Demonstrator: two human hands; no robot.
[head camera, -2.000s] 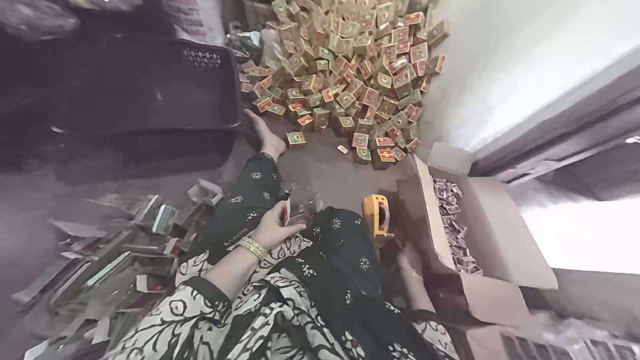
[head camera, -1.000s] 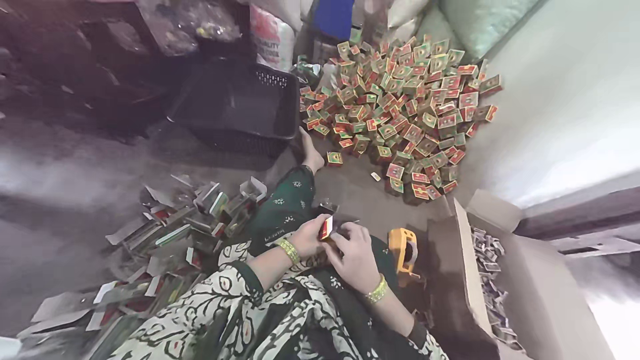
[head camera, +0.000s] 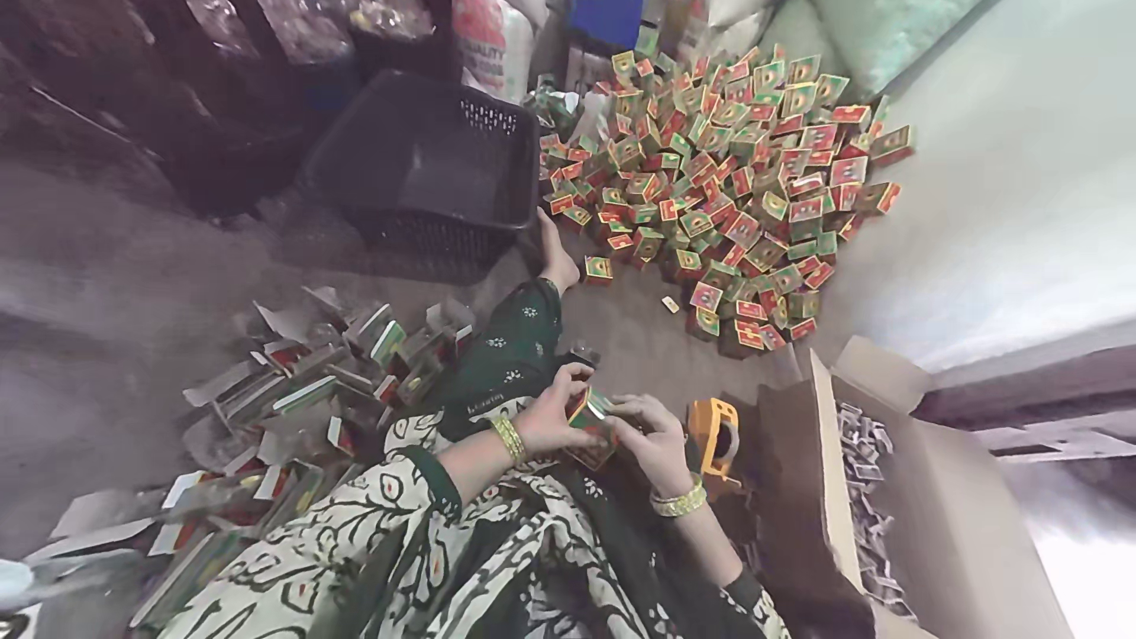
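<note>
A small red and green printed carton (head camera: 593, 444) is held over my lap. My left hand (head camera: 552, 415) grips it from the left, thumb below and fingers above. At its upper right edge, the fingers of my right hand (head camera: 652, 435) pinch its green and white flap. Part of the carton is hidden by my fingers. A yellow tape dispenser (head camera: 713, 437) stands on the floor just right of my right hand. Beyond my bare foot spreads a large heap of closed red and green cartons (head camera: 741, 191).
Unfilled cartons with raised flaps (head camera: 306, 390) lie piled at the left. A black plastic crate (head camera: 426, 151) stands behind them. At the right, an open cardboard box (head camera: 834, 479) holds many small dark pieces (head camera: 865, 470). Sacks (head camera: 493, 53) stand at the back.
My right hand, down beside the cardboard box two seconds ago, has come to my left hand and now touches the carton. The view has shifted.
</note>
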